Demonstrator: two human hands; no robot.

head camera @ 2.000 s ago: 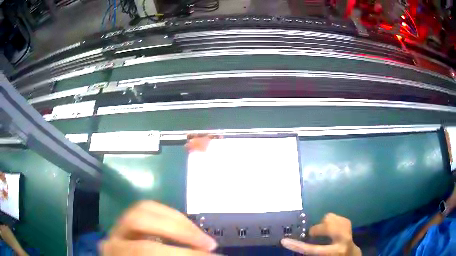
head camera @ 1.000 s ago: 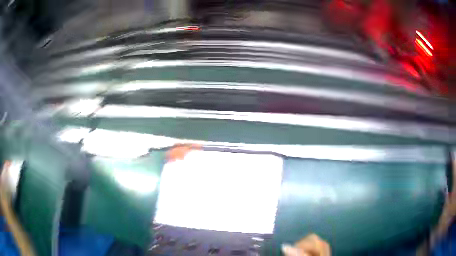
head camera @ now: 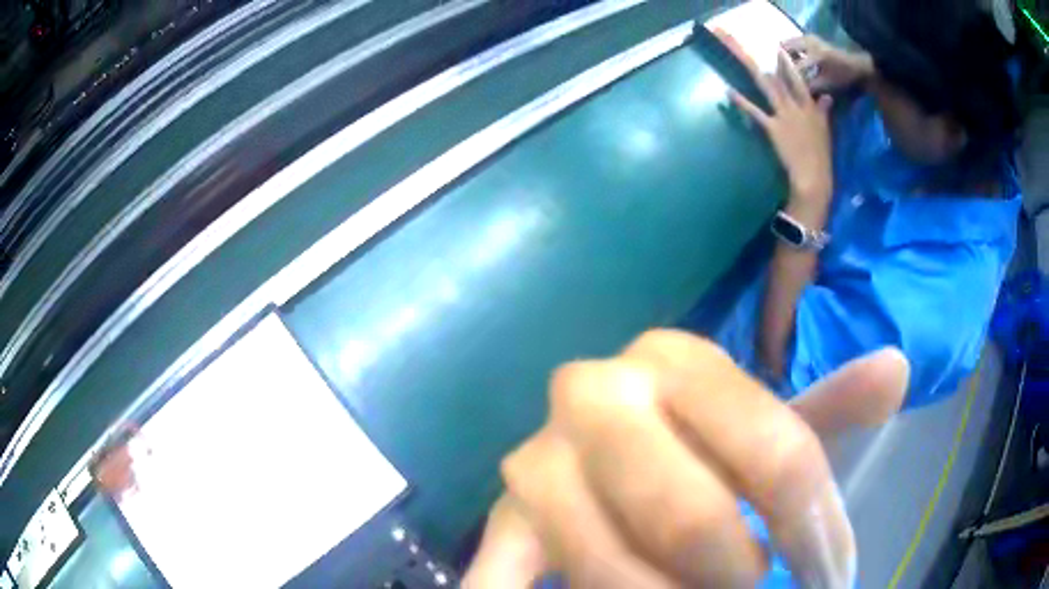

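The white sheet (head camera: 259, 460) lies tilted at lower left, with a dark edge and a red patch at its left corner. Below it, part of the dark housing (head camera: 397, 564) shows at the bottom edge, with small bright dots. A large, blurred hand, which looks like my right hand (head camera: 667, 460), is raised close to the camera at bottom centre, right of the housing. Its fingers are curled and one digit points right. Whether it holds anything cannot be told. My left hand is not in view.
A person in blue (head camera: 909, 276) sits at the right, with a watch on one wrist and both hands at another white sheet (head camera: 759, 35). The green bench top (head camera: 518, 253) runs between. Silver conveyor rails (head camera: 380, 196) cross the upper left. A white patterned piece (head camera: 44, 541) lies at lower left.
The view has swung right, so the sheet and housing now sit lower left and tilted. The hand at bottom centre is much larger and nearer the camera. The neighbouring person has come into view.
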